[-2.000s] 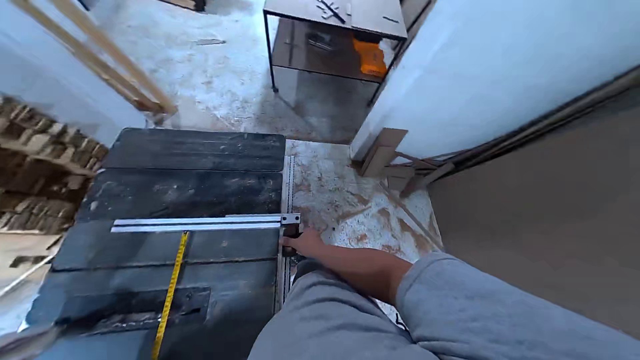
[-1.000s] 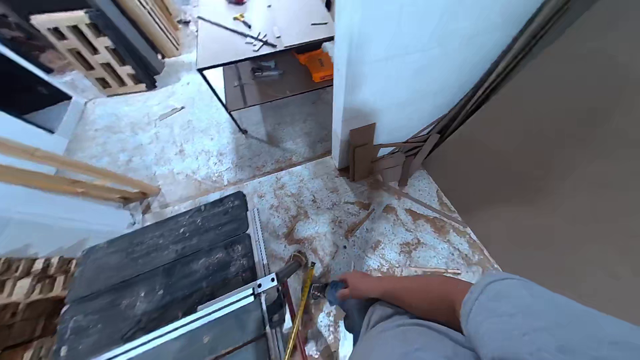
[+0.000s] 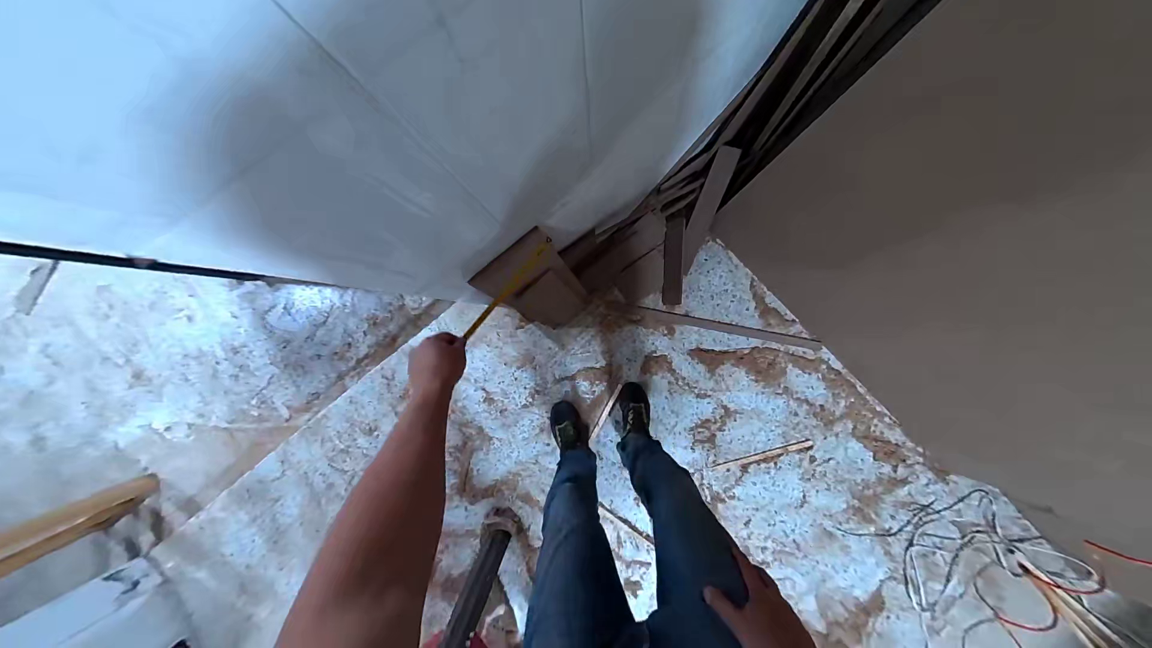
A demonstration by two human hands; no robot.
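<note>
My left hand [image 3: 437,362] reaches out at centre left, closed around the near end of a yellow tape measure [image 3: 506,292]; its case is hidden in the fist or too small to see. The extended blade runs up and right across brown board offcuts [image 3: 531,277] leaning at the foot of the pale wall, its tip near the top corner of one board. My right hand [image 3: 760,601] lies against my right thigh at the bottom, thumb and fingers apart, with nothing seen in it. Part of that hand is cut off by the frame.
Long strips [image 3: 711,211] lean in the wall corner behind the offcuts. Thin wood pieces [image 3: 763,454] lie on the dusty floor around my shoes. Tangled cables [image 3: 967,549] are at lower right, a dark pipe-like bar [image 3: 481,580] left of my legs, and a large brown panel [image 3: 972,252] at right.
The view has swung right, away from the dark panelled surface. The tape measure, seen by that surface before, now stretches from my left hand to the offcuts. My right hand has come back to my thigh.
</note>
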